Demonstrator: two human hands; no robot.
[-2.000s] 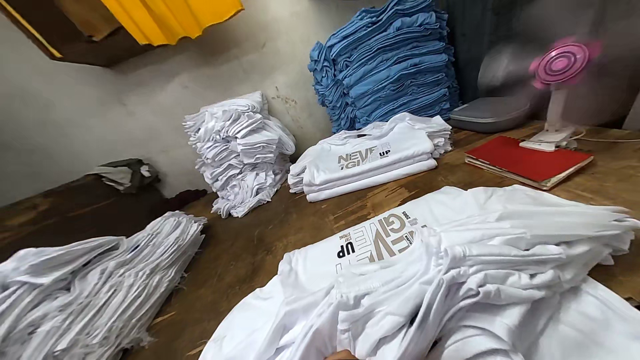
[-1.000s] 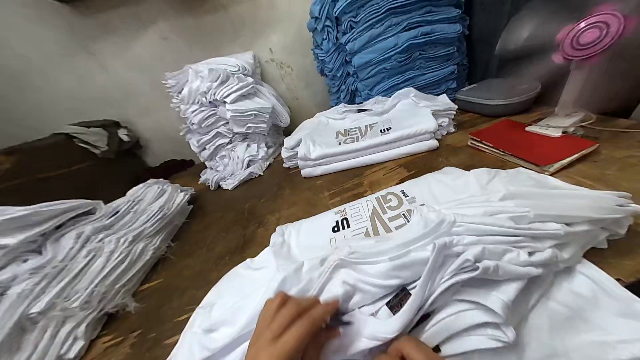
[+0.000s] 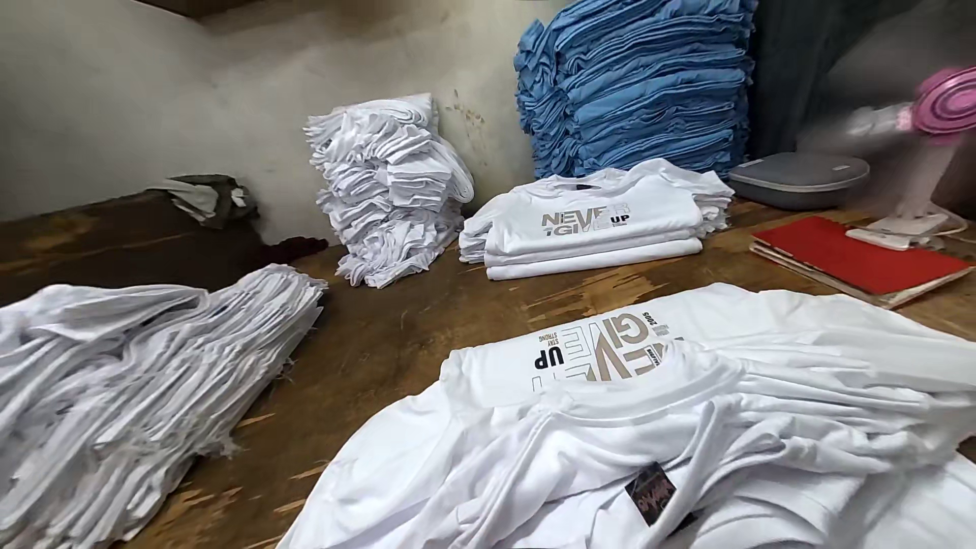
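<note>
Neither my left hand nor my right hand shows in the head view now. Nearest the bottom edge lies a loose pile of white printed T-shirts (image 3: pixel 488 457), its print upside down to me. A dark neck label (image 3: pixel 650 494) shows inside one collar low in the view. Behind this pile, folded white T-shirts (image 3: pixel 595 221) are stacked flat with their print facing up. At the left edge lies a wide heap of white cloth pieces (image 3: pixel 152 404) with frayed ends.
A tall stack of white cloth (image 3: pixel 389 183) leans near the wall. Blue folded garments (image 3: pixel 640 91) rise behind the folded shirts. On the right are a grey lidded container (image 3: pixel 799 179), a red folder (image 3: pixel 862 255) and a pink and white fan (image 3: pixel 945 107) on the worn wooden table (image 3: pixel 366 343).
One second ago both hands were at the collar of the near shirts, low in the view; now they are out of view. The near pile still lies on the table.
</note>
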